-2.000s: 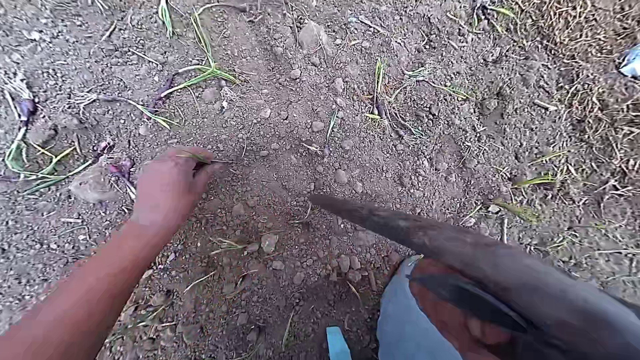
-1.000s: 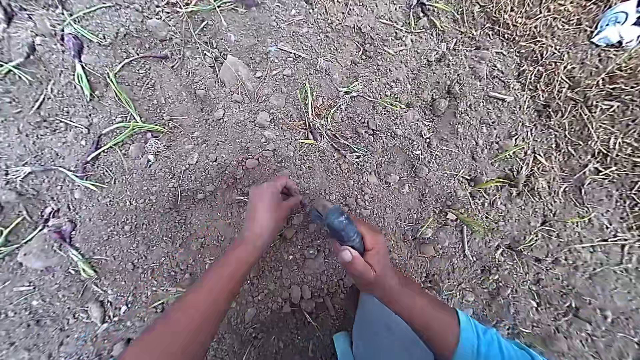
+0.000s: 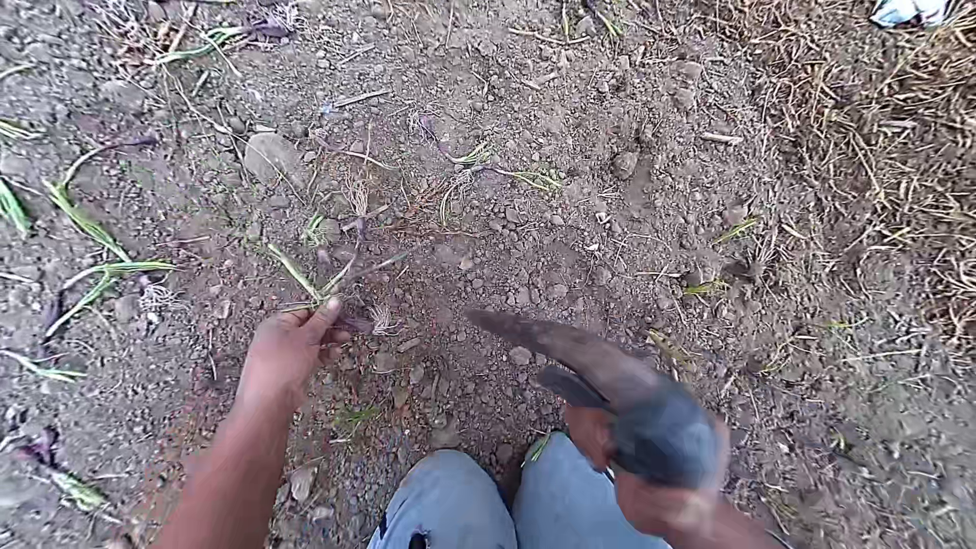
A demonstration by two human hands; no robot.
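Between the thumb and fingers of my left hand (image 3: pixel 293 347) are onion seedlings (image 3: pixel 335 284), with green leaves, purple stems and pale roots, held just over the soil. My right hand (image 3: pixel 648 465) is closed around the dark wrapped grip of a hand tool (image 3: pixel 576 343); its long, tapering, brown shaft points up and left, and its tip is over the soil to the right of my left hand. The tip's material cannot be told. Another purple-stemmed seedling (image 3: pixel 488 164) lies on the ground farther ahead.
More loose seedlings (image 3: pixel 99 274) lie on the stony soil at the left. A larger flat stone (image 3: pixel 271 156) is ahead. Dry straw (image 3: pixel 862 152) covers the ground at the right, near a white and blue scrap (image 3: pixel 911 11). My knees (image 3: pixel 454 499) are at the bottom edge.
A second ago both hands were close together at the soil. Now they are apart, my left hand farther left with seedlings plainly in its fingers, and the tool's long shaft shows.
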